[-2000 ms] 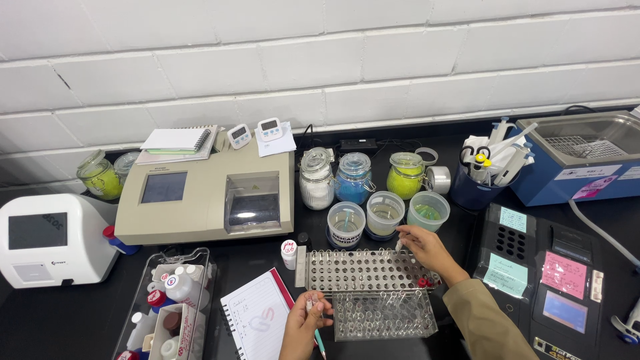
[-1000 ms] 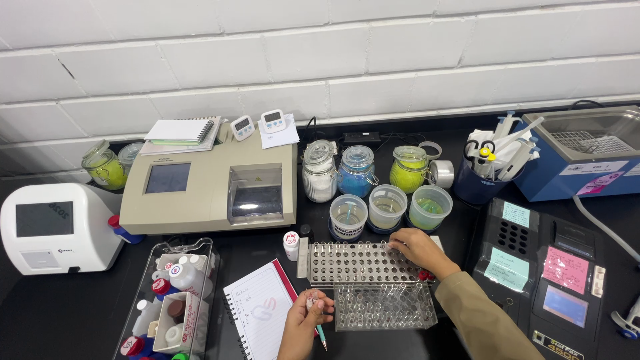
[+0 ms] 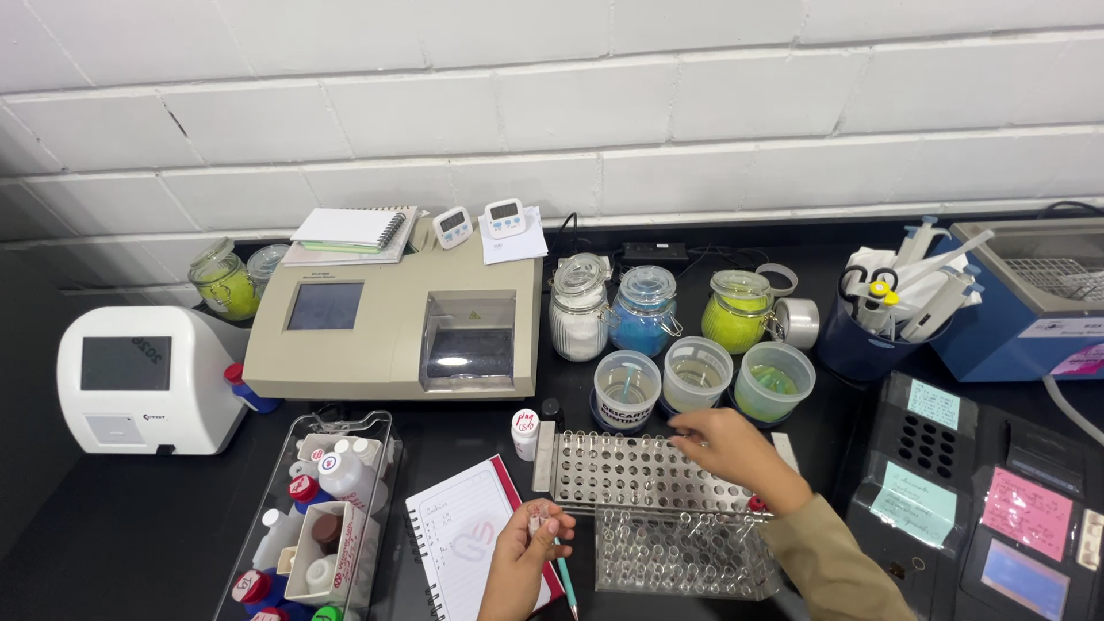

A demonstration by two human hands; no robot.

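Observation:
My left hand [image 3: 528,552] holds small clear glass tubes between thumb and fingers, above the right edge of a spiral notebook [image 3: 466,539] and beside a teal pencil [image 3: 567,580]. My right hand [image 3: 729,448] is over the back row of a metal test tube rack [image 3: 647,473], its fingertips pinched near the holes; whether they hold a tube cannot be told. Glass tubes stand in several of the rack's holes. In front of it is a clear rack [image 3: 686,556] full of glass tubes. A small white bottle [image 3: 524,434] with writing on its cap stands left of the metal rack.
Behind the racks stand plastic cups [image 3: 697,373] and clamp-lid glass jars [image 3: 644,310]. A beige analyzer [image 3: 388,336] and a clear bin of reagent bottles [image 3: 297,483] are on the left. At right are a cup of pipettes [image 3: 888,332], a water bath [image 3: 1018,310] and a black device [image 3: 914,483].
My right hand has moved left along the metal rack from its right part. My left hand stays near the notebook with the small tubes.

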